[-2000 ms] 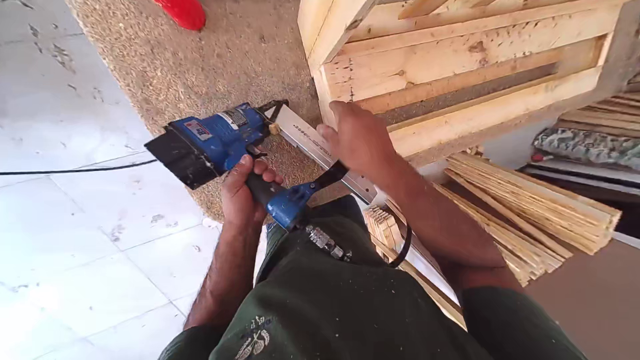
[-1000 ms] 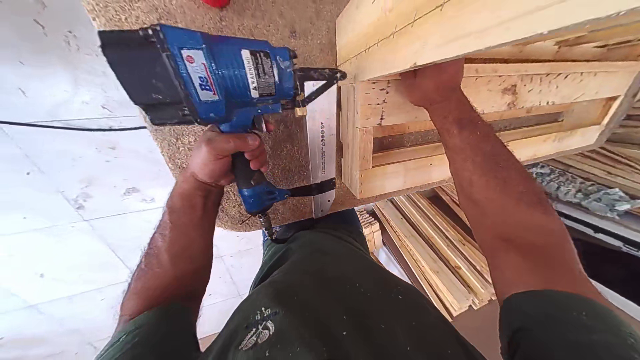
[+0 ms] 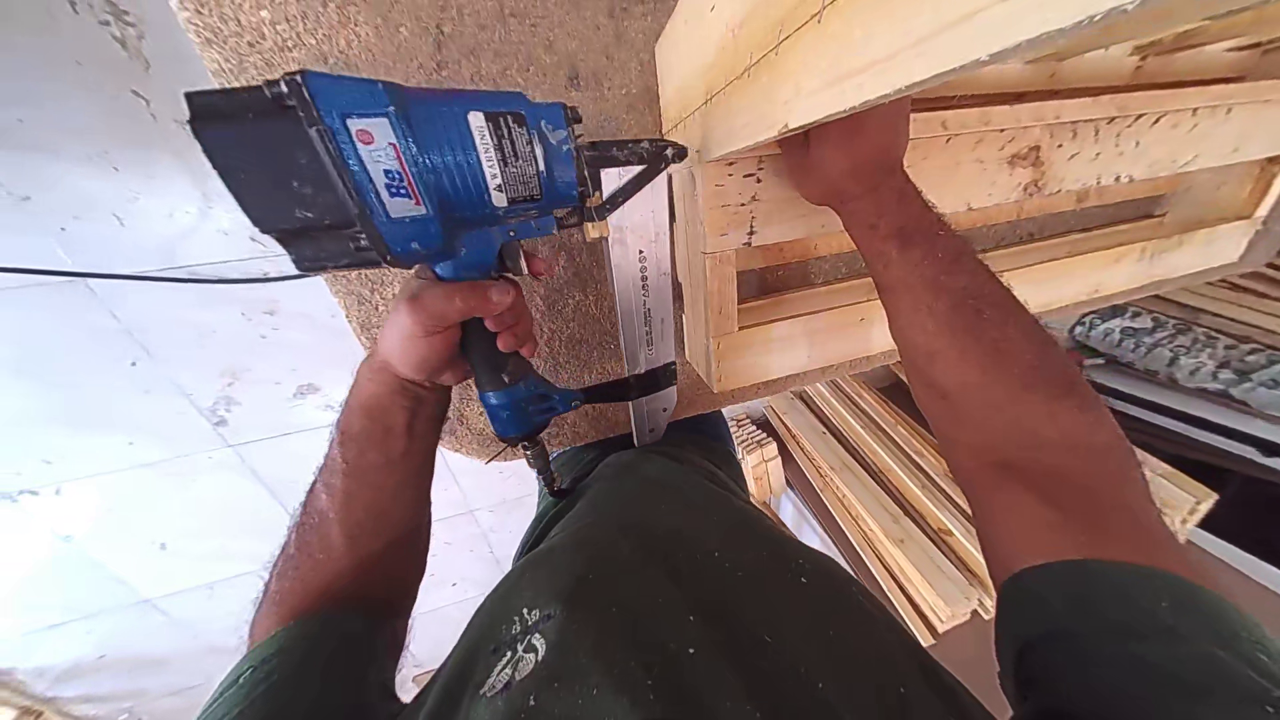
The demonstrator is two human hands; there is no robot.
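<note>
A blue pneumatic nail gun [image 3: 460, 160] lies sideways in my left hand [image 3: 450, 325], which is wrapped around its black handle with a finger by the trigger. Its nose touches or nearly touches the left corner of a slatted wooden crate or frame [image 3: 1000, 290]. The gun's long metal magazine [image 3: 643, 290] runs down beside the frame's end. My right hand [image 3: 850, 150] reaches under the frame's upper board [image 3: 850, 60] and rests against the slatted side; its fingers are partly hidden, so what they grip cannot be told.
The frame sits on a particleboard worktop [image 3: 560, 350]. Bundles of wooden strips [image 3: 880, 490] lie below it at the right, near a patterned roll [image 3: 1180, 350]. A black hose or cable [image 3: 150, 275] crosses over the pale tiled floor [image 3: 170, 420] at the left.
Two seconds ago my right hand was by the gun's nose; it has moved right, in under the frame's upper board. The nail gun has come up to the frame's corner, and the frame stands differently.
</note>
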